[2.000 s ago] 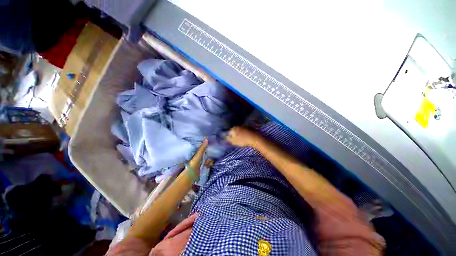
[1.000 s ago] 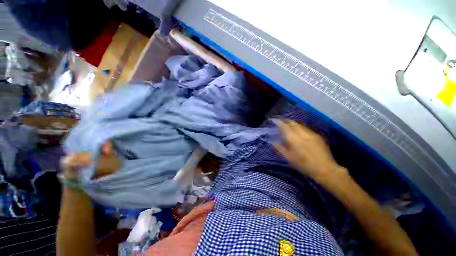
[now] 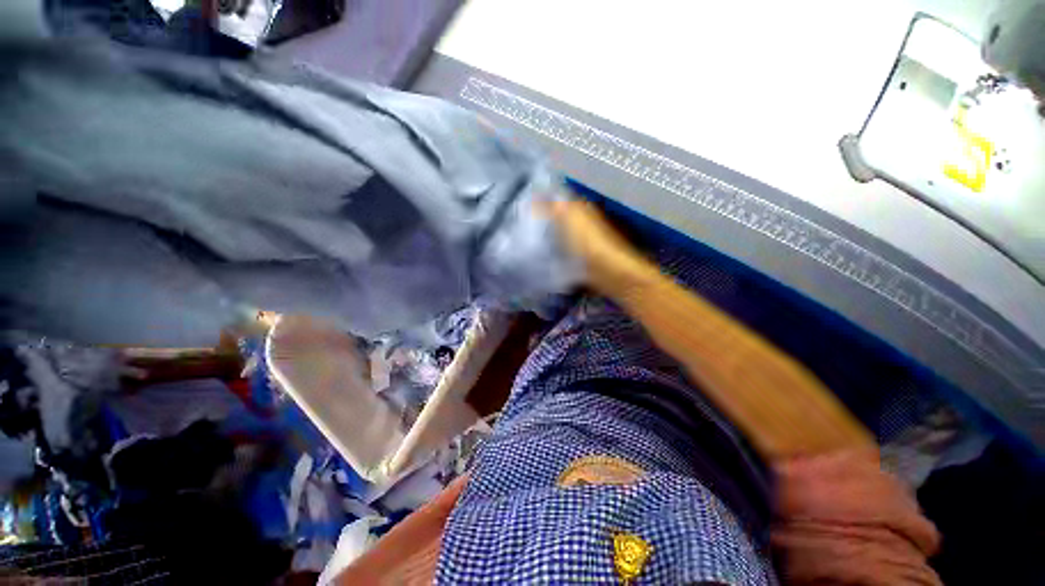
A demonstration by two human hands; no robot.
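Observation:
A large bunch of light-blue cloth point(image 3: 287, 206) is raised above the bin and stretches from my right hand to the left edge of the picture, blurred by motion. My right hand point(image 3: 567, 235) is closed on the right end of the cloth, beside the table's front edge. My left hand cannot be seen; the cloth covers much of that side, and only a pink sleeve shows low in the picture. The pale bin point(image 3: 327, 389) shows below the cloth, with small scraps inside.
The white sewing table point(image 3: 688, 80) has a grey front edge with a printed ruler point(image 3: 665, 166). The needle plate area point(image 3: 917, 103) with a yellow mark is at the upper right, beside part of the machine head. My blue-checked apron lies below. Cluttered cloth and scraps are at the lower left.
The blue cloth has risen out of the bin and spread to the upper left. My right hand has moved up and left with it. My left hand has gone out of sight.

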